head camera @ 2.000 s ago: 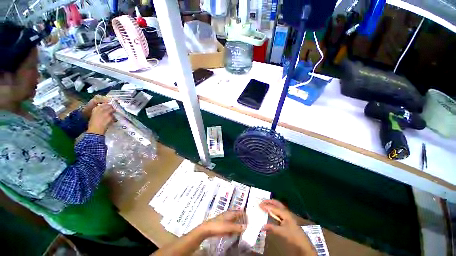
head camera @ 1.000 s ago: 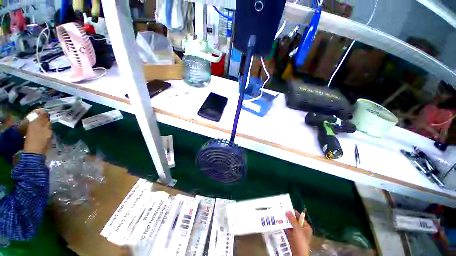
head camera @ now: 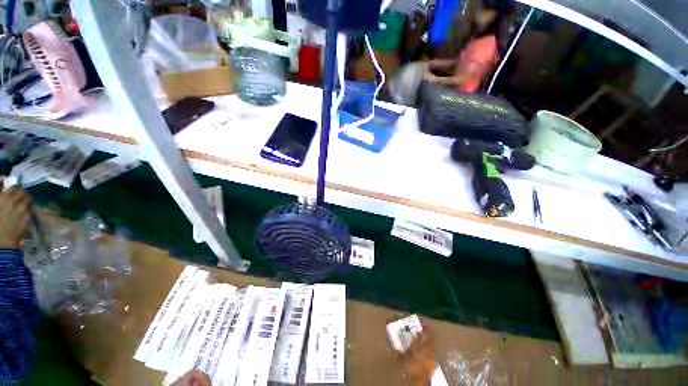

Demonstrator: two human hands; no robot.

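A fanned row of long white printed cartons [head camera: 260,332] lies on the brown cardboard-covered bench [head camera: 370,320]. The rightmost carton shows its face with small print. My left hand [head camera: 192,378] is cut off by the bottom edge, with only fingertips showing at the row's lower left; its grip is hidden. My right hand [head camera: 422,363] is blurred and lies across a white carton [head camera: 404,332] right of the row. The carton's end with a dark printed code shows beyond the fingers, and a white part shows below the hand.
Cartons [head camera: 424,236] lie on the green conveyor [head camera: 483,283] behind the bench. A dark blue fan [head camera: 304,240] hangs over it. The white shelf [head camera: 385,173] holds a phone, a drill and a green bowl. Clear bags [head camera: 79,264] and a person's arm [head camera: 15,301] are left.
The carton my right hand held beside the row is gone from it; cartons now show on the belt behind. My right hand is lower, at another carton. My left fingertips appear. The view has shifted right.
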